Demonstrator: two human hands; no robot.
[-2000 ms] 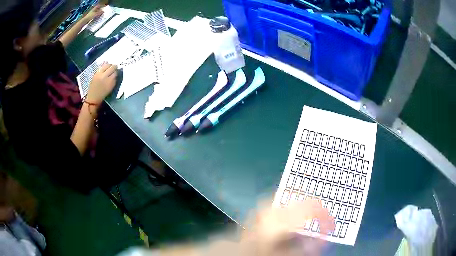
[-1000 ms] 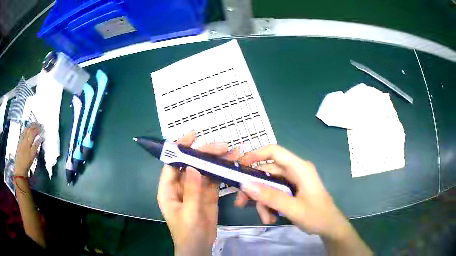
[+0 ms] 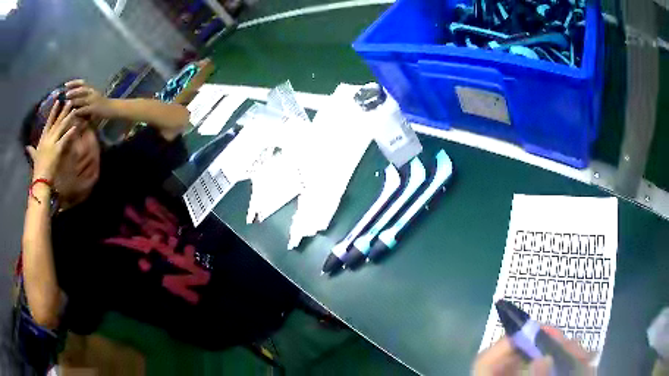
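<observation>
A black-nosed 3D printing pen with a pale lavender panel (image 3: 525, 338) points up and to the left at the bottom right, over the lower part of a printed label sheet (image 3: 561, 220). Fingers, by their place my left hand (image 3: 524, 361), close around the pen just behind its nose; the bottom edge cuts off the hand and the pen's rear. I cannot make out my right hand. Three waiting pens lie side by side on the dark green mat: one pale (image 3: 370, 213), two with blue panels (image 3: 433, 192).
A white labelled bottle (image 3: 396, 136) stands behind the waiting pens. Torn white paper (image 3: 330, 169) lies left of it. A blue crate (image 3: 539, 110) holds dark and blue parts. A person (image 3: 139, 242) sits at left, hands raised to the head. Crumpled white material (image 3: 659, 334) shows at the right edge.
The view has swung left, shifting the bench things rightward. The held pen now shows only its front part at the bottom right. The other person's hands have risen from the papers to the head.
</observation>
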